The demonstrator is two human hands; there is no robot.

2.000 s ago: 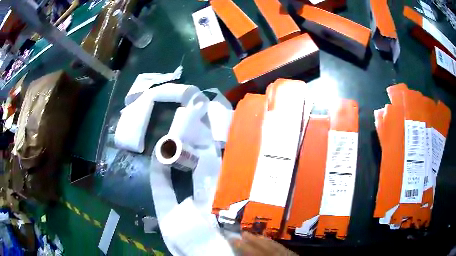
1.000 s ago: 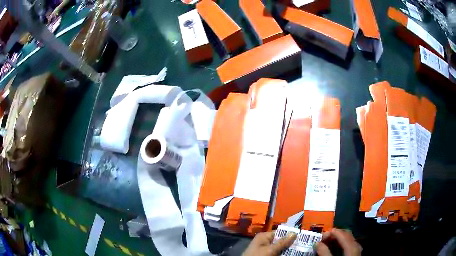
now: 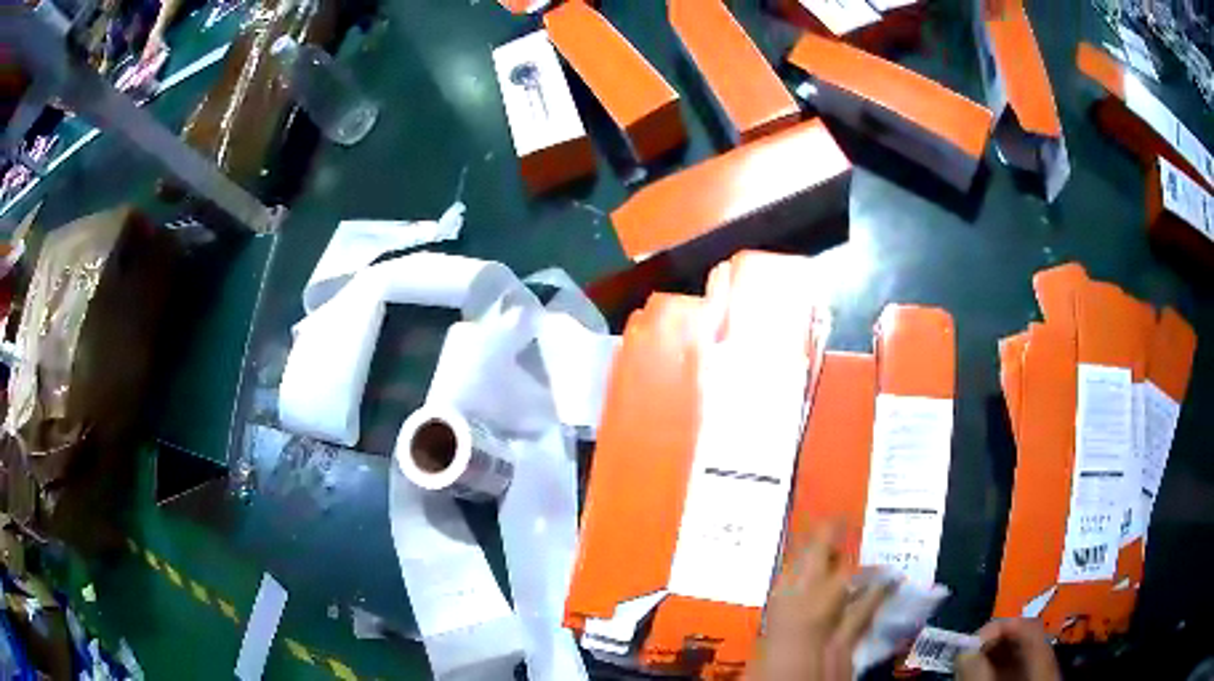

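My left hand (image 3: 815, 615) is blurred at the bottom, over the lower end of the middle orange-and-white flat carton (image 3: 908, 466), with a crumpled-looking white label piece (image 3: 899, 619) at its fingers. My right hand (image 3: 1014, 652) is at the bottom edge, partly cut off, its fingertips closed on a small barcode label (image 3: 940, 649). A fanned stack of flat cartons (image 3: 652, 452) lies left of the middle carton. Another stack (image 3: 1094, 459), with a barcode on its white panel, lies at the right.
A label roll (image 3: 435, 450) stands among curling white liner (image 3: 333, 373) at the left. Erected orange cartons (image 3: 732, 193) lie across the far side. A clear bottle (image 3: 340, 107) is by the metal post (image 3: 200, 146). A large brown carton (image 3: 73, 346) is at far left.
The hands came into view with barcode labels held together between them. Now they are apart, the left over the middle carton and the right further right with a label. The camera view has shifted.
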